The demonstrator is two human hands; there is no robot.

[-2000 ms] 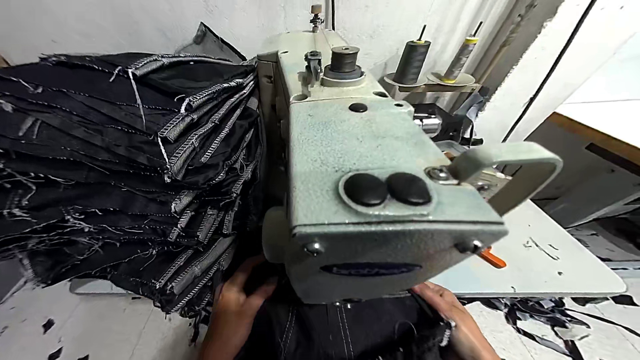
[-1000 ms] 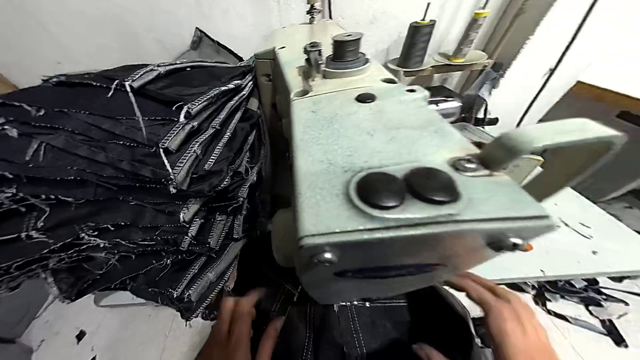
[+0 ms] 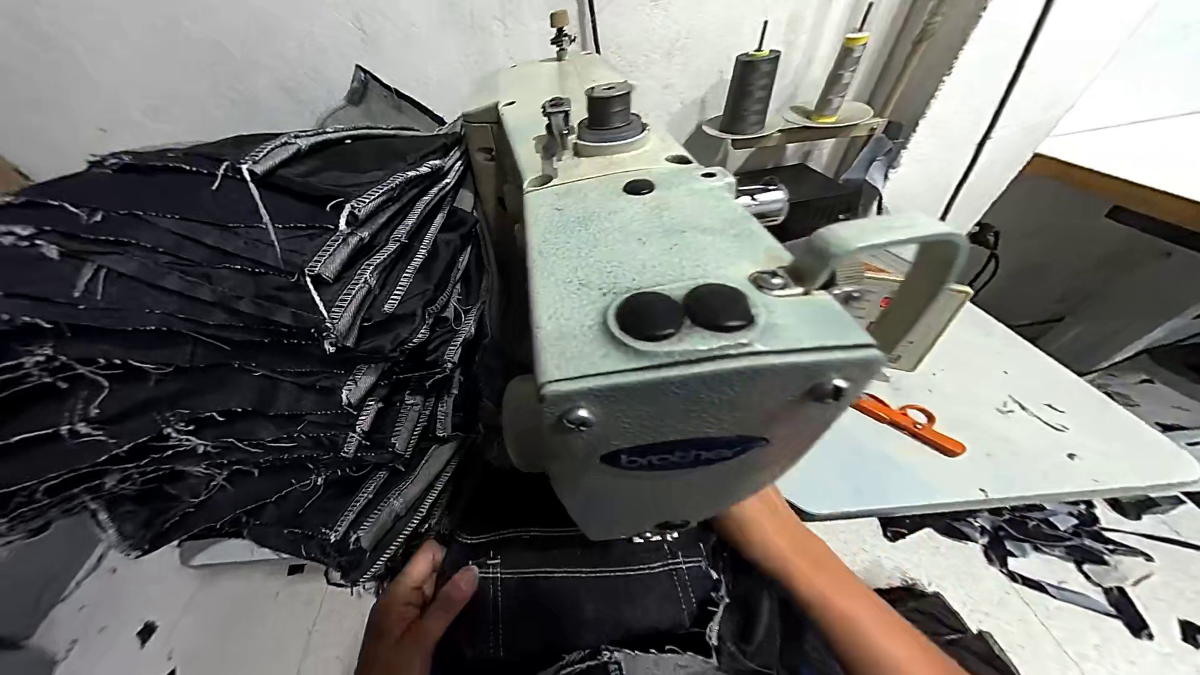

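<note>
A dark denim piece with white double stitching [image 3: 591,600] lies under the head of a Brother industrial sewing machine [image 3: 694,412]. At the piece's left edge is my left hand [image 3: 412,600], thumb on top of the cloth and the other fingers partly beneath it. My right hand is hidden behind the machine head; only its wrist and forearm [image 3: 806,562] show, reaching in from the lower right over the cloth. The needle and presser foot are out of sight. A big pile of dark denim pieces [image 3: 234,347] with frayed, overlocked edges rises left of the machine.
An orange thread snipper [image 3: 907,424] lies on the white table [image 3: 1012,450], near a small box [image 3: 923,319]. Thread cones [image 3: 750,92] stand behind on a holder. Fabric scraps [image 3: 1041,562] litter the floor at right. The machine's lever arm [image 3: 891,244] juts out to the right.
My right hand has gone from the cloth's right side to behind the machine head. The denim has shifted, and a stitched crosswise band now shows in front.
</note>
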